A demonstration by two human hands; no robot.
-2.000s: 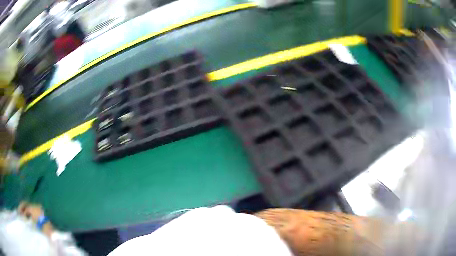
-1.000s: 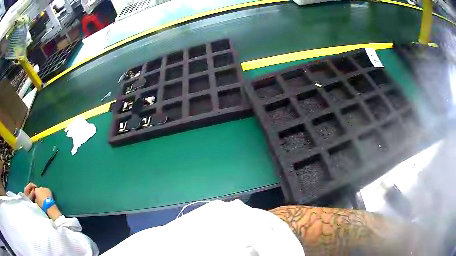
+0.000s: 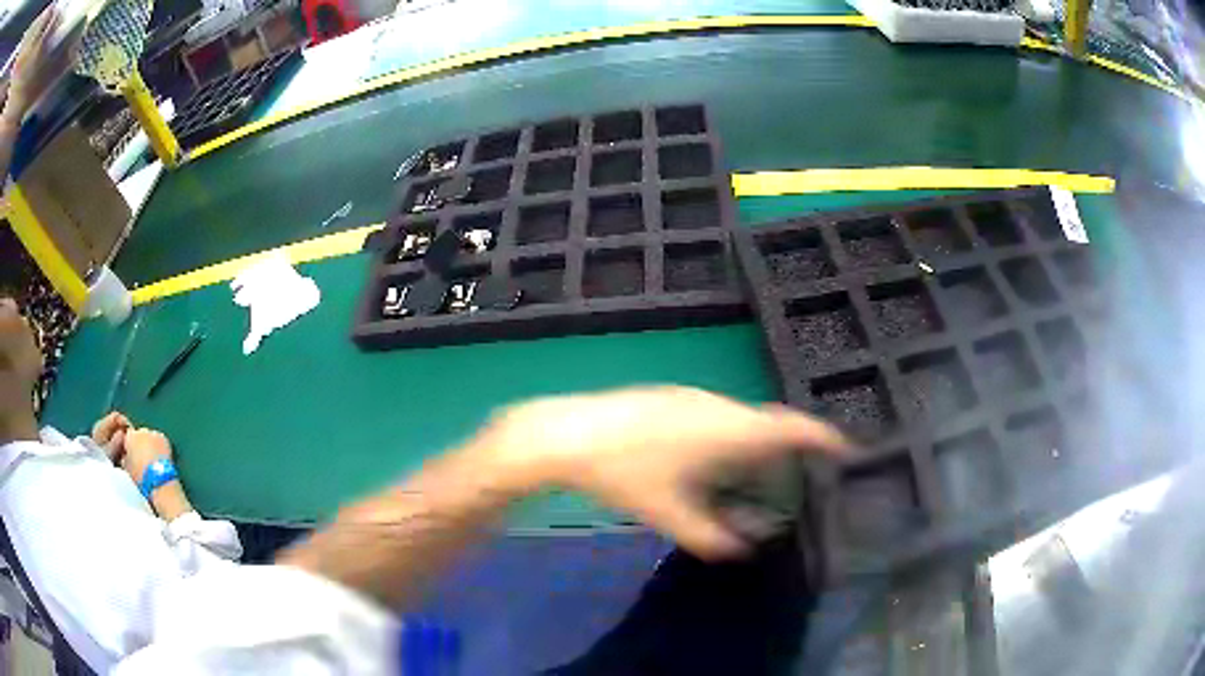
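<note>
My left hand (image 3: 648, 456), blurred, reaches from the lower left to the near left edge of the right-hand black foam tray (image 3: 883, 446). Its fingers overlap the tray's edge and its thumb is spread below them. A dark patch shows between thumb and fingers; I cannot tell whether it is the tray's side or a held thing. No watch shows in this tray's visible pockets. A second foam tray (image 3: 555, 321) touches or nearly touches it at the left. Several opened watch units (image 3: 463, 295) lie in its left pockets. My right hand is not in view.
A green bench (image 3: 529, 376) has a yellow line at the back. A crumpled white sheet (image 3: 274, 297) and a dark pen-like tool (image 3: 177, 363) lie at left. A seated person's hands (image 3: 132, 449) rest at the bench's left edge. A pale metal surface (image 3: 1097, 581) is at lower right.
The tattooed forearm at lower right has left that place. My left hand now shows over the right-hand tray's edge. The view has shifted, so both trays appear further right.
</note>
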